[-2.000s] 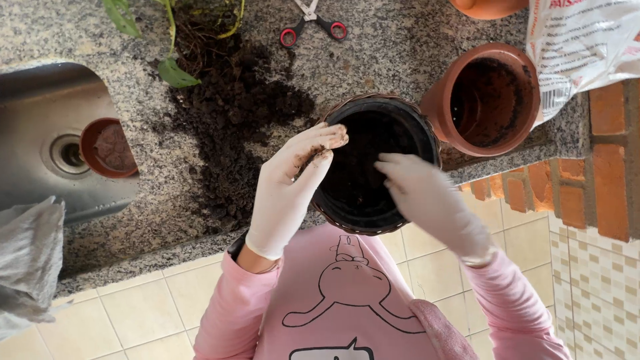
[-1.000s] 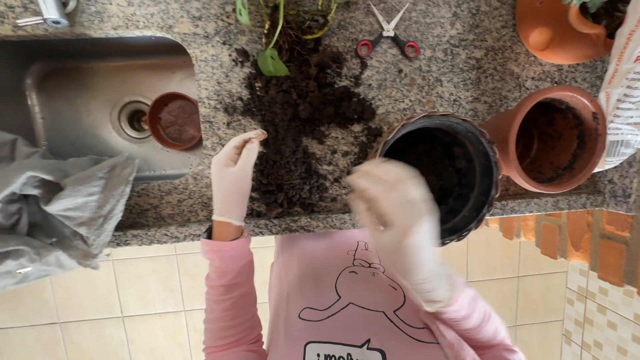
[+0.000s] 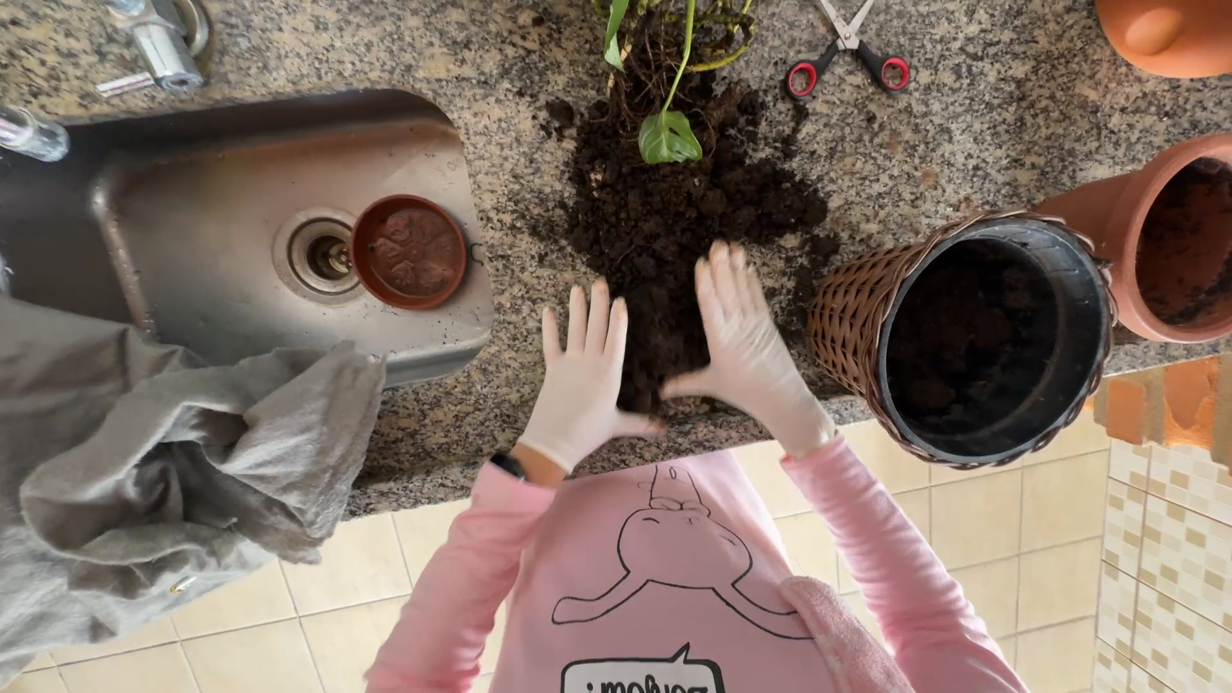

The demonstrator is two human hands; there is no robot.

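Observation:
My left hand point(image 3: 582, 375), in a pale glove, is spread flat at the left side of a pile of dark soil point(image 3: 693, 207) on the granite counter. Opposite it, my right hand point(image 3: 751, 342), gloved too, has its fingers apart at the soil's right side. The soil lies between both palms, and neither hand grasps anything. A plant with a green leaf point(image 3: 670, 138) and bare roots lies at the top of the pile. Right of my right hand, a wicker-covered pot point(image 3: 852, 322) with a dark inner liner leans with its mouth toward me; some soil shows inside.
A terracotta pot point(image 3: 1121, 226) lies beyond the wicker one. Scissors point(image 3: 847, 46) rest open at the back. At left is a steel sink point(image 3: 221, 192) with a small brown saucer point(image 3: 409, 252) by the drain, a faucet point(image 3: 166, 48), and grey cloth point(image 3: 192, 433) over the front edge.
My right hand has left the mouth of the wicker pot and moved left to the soil. Both hands have spread their fingers around the pile. The view has shifted left.

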